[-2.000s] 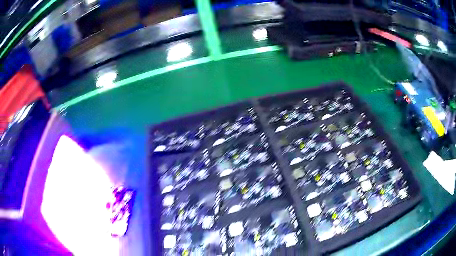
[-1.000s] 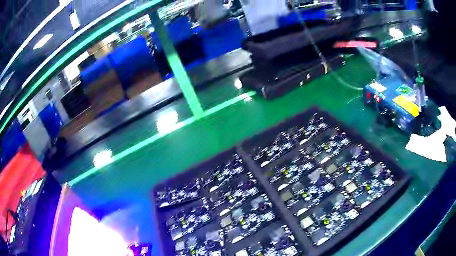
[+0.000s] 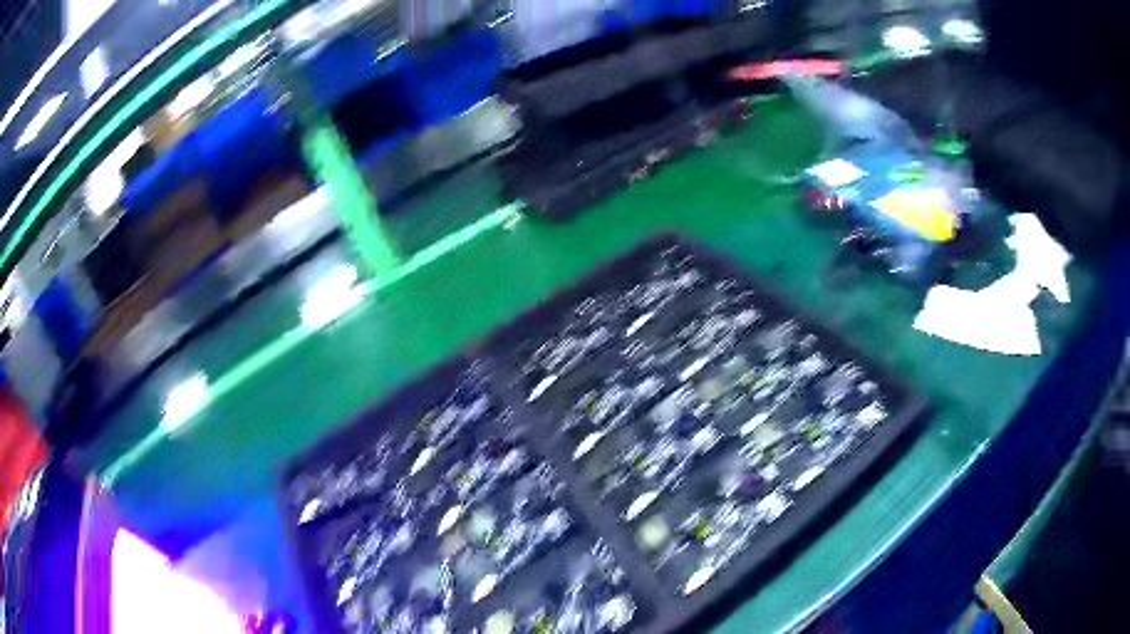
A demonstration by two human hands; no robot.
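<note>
A wide black component tray (image 3: 524,409) lies tilted across the lower middle of the view, its near left corner cut off by the bottom edge. Its two blocks of pockets hold many circuit-board assemblies (image 3: 731,372) with silver and small yellow spots. The picture is blurred, so single parts are hard to make out. Neither of my hands can be seen.
The tray lies on a green mat (image 3: 434,322). A blue controller box (image 3: 886,204) and crumpled white paper (image 3: 985,320) are at the right. Black stacked trays (image 3: 620,124) stand behind, near a red strip (image 3: 784,69). A green post (image 3: 347,198) rises at the back; white-purple glare fills the lower left.
The view has swung and tilted. The tray, blue box, white paper and rear trays now appear further left and mostly higher than a second ago. No part is seen to be moved.
</note>
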